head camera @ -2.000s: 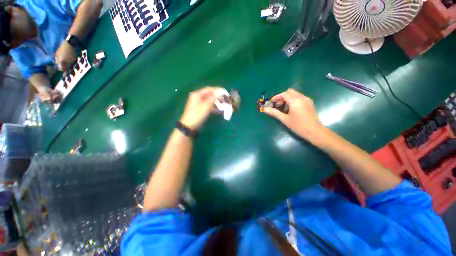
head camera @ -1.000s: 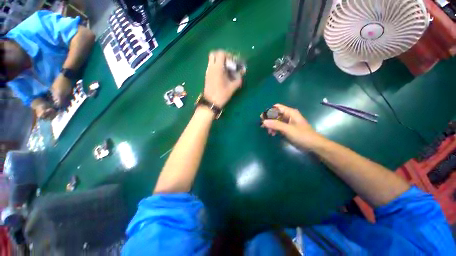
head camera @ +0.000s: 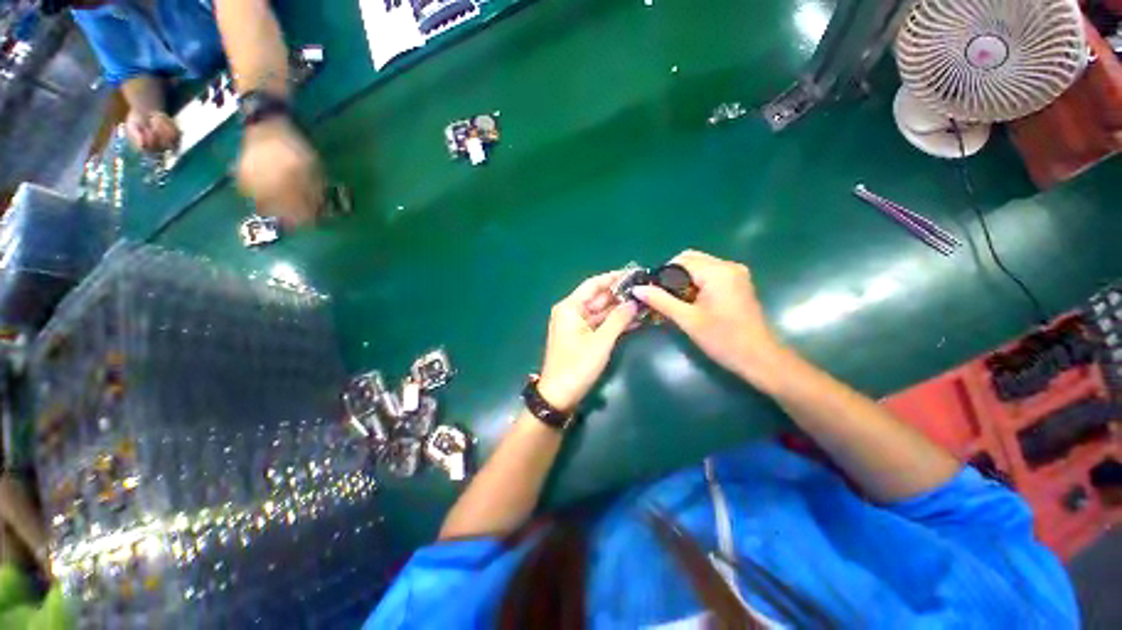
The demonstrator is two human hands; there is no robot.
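My left hand [head camera: 583, 338] and my right hand [head camera: 726, 310] meet over the green bench [head camera: 541, 209]. My left fingers grip a small silver and dark electronic module [head camera: 632, 282]. My right fingers hold a dark round-faced part [head camera: 674, 282] against its right side. The fingers cover much of both pieces, so how they join cannot be seen. A loose pile of silver-white modules [head camera: 407, 412] lies left of my left forearm. A single module with a white tab [head camera: 471, 139] lies farther up the bench.
Stacked clear blister trays [head camera: 197, 431] stand at the left. Another worker's hand [head camera: 281, 172] reaches over the bench near another module [head camera: 258, 230]. Tweezers [head camera: 908, 220], a desk fan [head camera: 987, 52] with its cable and a red parts bin [head camera: 954, 412] are at the right.
My left hand has come down and right to meet my right hand, with a module in its fingers. The other worker's hand has reached across onto the bench. The view has shifted.
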